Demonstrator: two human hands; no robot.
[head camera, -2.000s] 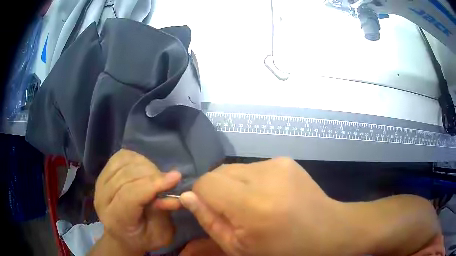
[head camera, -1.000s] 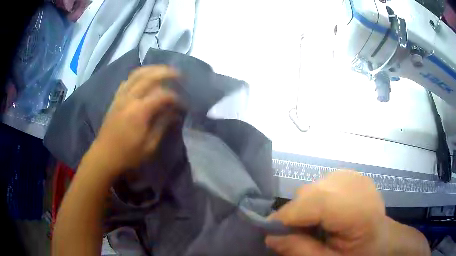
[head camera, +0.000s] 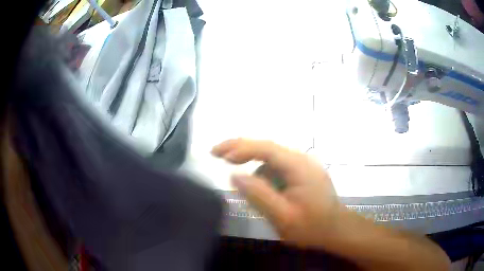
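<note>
A dark grey garment piece (head camera: 143, 206), blurred by motion, hangs across the lower left, over the table's front edge. My left forearm (head camera: 26, 222) shows at the left rim; my left hand cannot be made out, lost in the dark rim or behind the cloth. My right hand (head camera: 289, 193) is over the table's front edge, right of the cloth and apart from it. Its thumb and forefinger are spread. A small dark green end, which looks like the awl's handle (head camera: 274, 177), shows within its curled fingers; no spike is visible.
Pale grey pieces with dark seams (head camera: 172, 79) lie on the table at upper left. A white and blue sewing machine (head camera: 382, 69) stands at upper right. A ruler scale (head camera: 403, 210) runs along the front edge. A bit of red (head camera: 82, 259) shows at the lower left.
The grey piece has swung left and down, off the tabletop. My right hand has let go of the cloth and moved left and up. My left hand has moved left out of sight.
</note>
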